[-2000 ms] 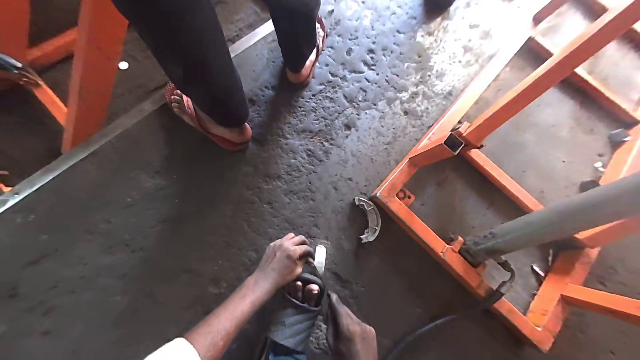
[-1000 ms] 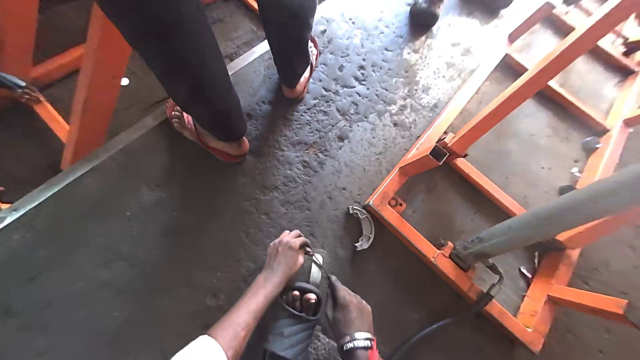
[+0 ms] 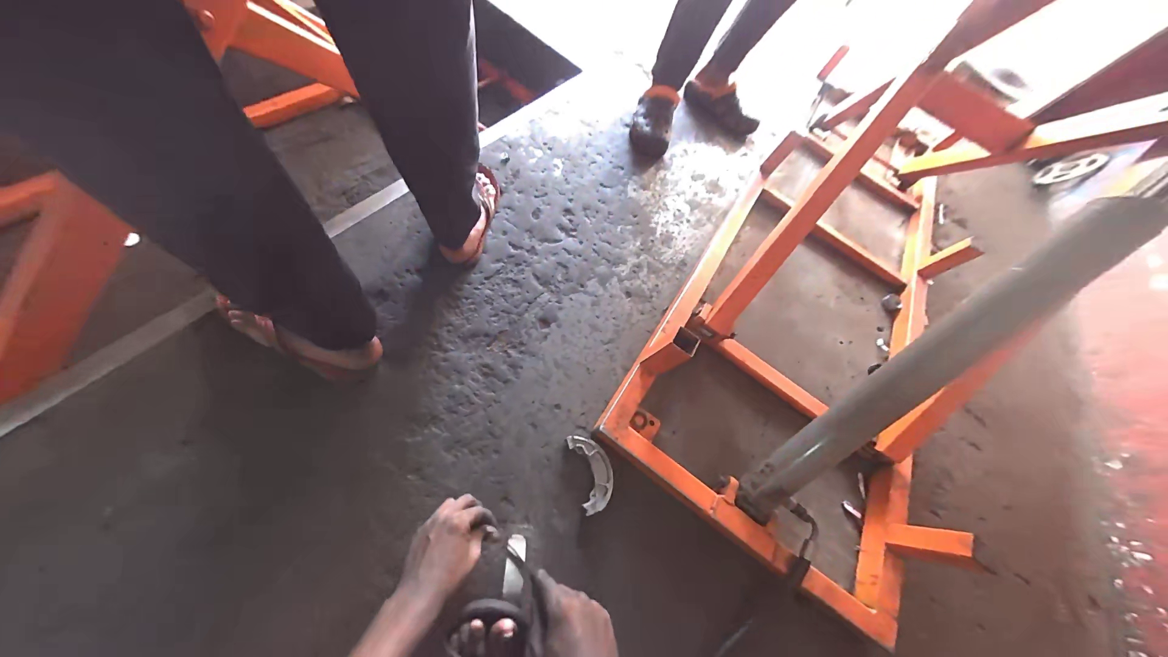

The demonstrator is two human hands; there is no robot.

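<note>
My left hand, with curled fingers, is at the left of a pale, flat piece by the front of my sandaled foot. A dark fingertip-sized area shows at its fingers; whether it grips anything is unclear. On the other side, my right hand is closed on a thin dark curved strip, which runs beside the pale piece. A metal brake shoe lies on the floor, up and to the right of both hands, near the orange frame's corner.
An orange steel frame with a thick grey cylinder stands at the right. A person in dark trousers and red sandals stands at the upper left, beside more orange framework. Another person's dark shoes are farther back.
The view has tilted up and shows more of the second person's legs. Between the two earlier frames, my right hand moved up beside the foot. The brake shoe stays on the floor.
</note>
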